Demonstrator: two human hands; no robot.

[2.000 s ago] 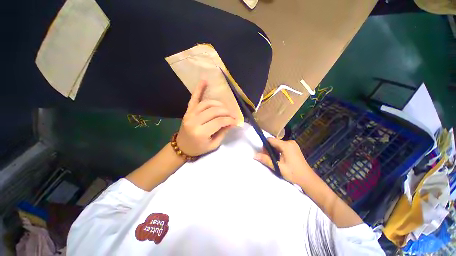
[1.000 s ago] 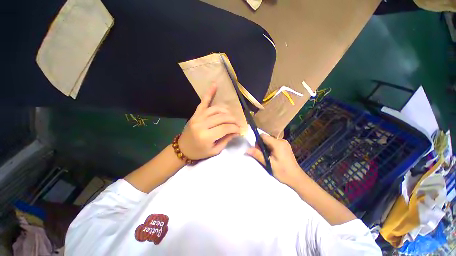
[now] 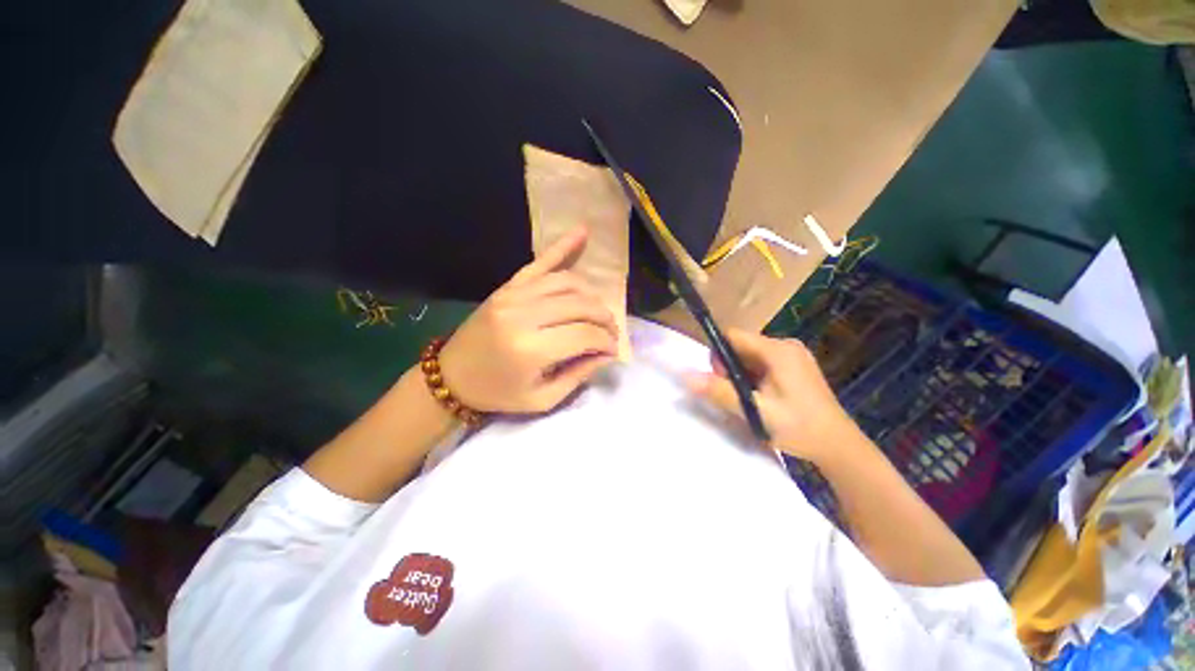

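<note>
A small cream sewn piece (image 3: 577, 210) lies over the edge of the black padded board (image 3: 419, 144). My left hand (image 3: 544, 328) holds its lower part, index finger extended on the fabric. My right hand (image 3: 786, 393) holds long dark scissors (image 3: 675, 262), blades pointing up and left along the piece's right side. A cut yellow strip (image 3: 655, 223) lies beside the blades. A stack of cream pieces (image 3: 216, 112) lies on the board at upper left.
White and yellow trimmings (image 3: 760, 249) lie on the brown table (image 3: 839, 79). A blue plastic basket (image 3: 996, 380) stands at right, with fabric scraps (image 3: 1101, 524) beside it. Thread bits (image 3: 374, 309) show below the board's near edge.
The cream piece has turned more upright and moved right with my left hand. A strip now lies apart from its right edge. The scissors and right hand have shifted right.
</note>
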